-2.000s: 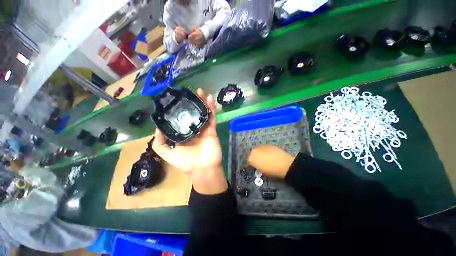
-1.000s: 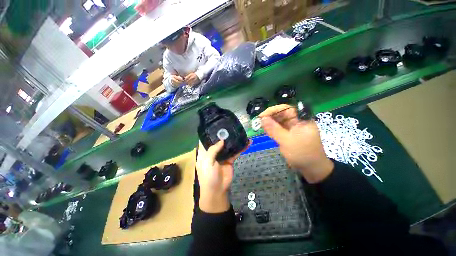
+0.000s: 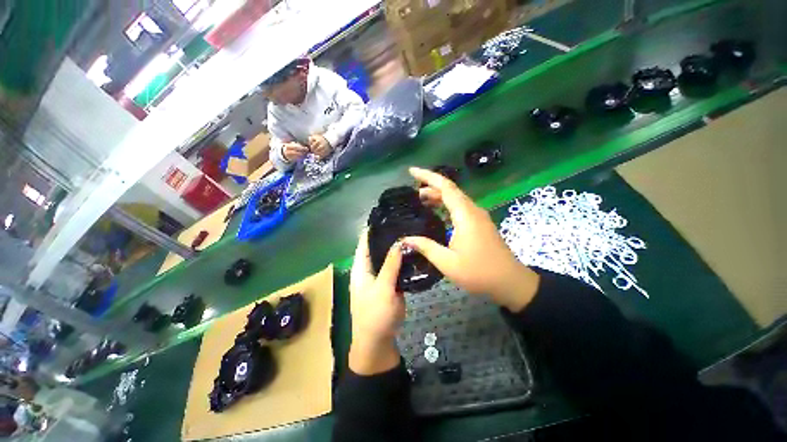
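A black rounded housing [image 3: 399, 226] is held up in front of me, above the far end of the grey parts tray [image 3: 470, 345]. My left hand [image 3: 376, 315] grips it from below and the left, thumb on its face. My right hand [image 3: 470, 246] is at its right side, thumb pressed near the centre of the face and fingers around the upper right edge. The thumbs hide the centre, so I cannot tell what lies under them. Small pale discs [image 3: 431, 346] and a small black insert [image 3: 450, 373] lie in the tray.
Cardboard [image 3: 298, 380] with several housings [image 3: 242, 371] lies left. White ring-ended levers [image 3: 569, 233] are piled right of the tray, with another cardboard sheet [image 3: 725, 198] beyond. Black units [image 3: 554, 121] sit on the green conveyor [image 3: 414, 164]. A co-worker [image 3: 311, 112] is opposite, beside a blue crate [image 3: 263, 207].
My right hand has moved from beside the housing, where it held a small pale disc and a dark part, onto the housing's face. My left thumb has also shifted on the face.
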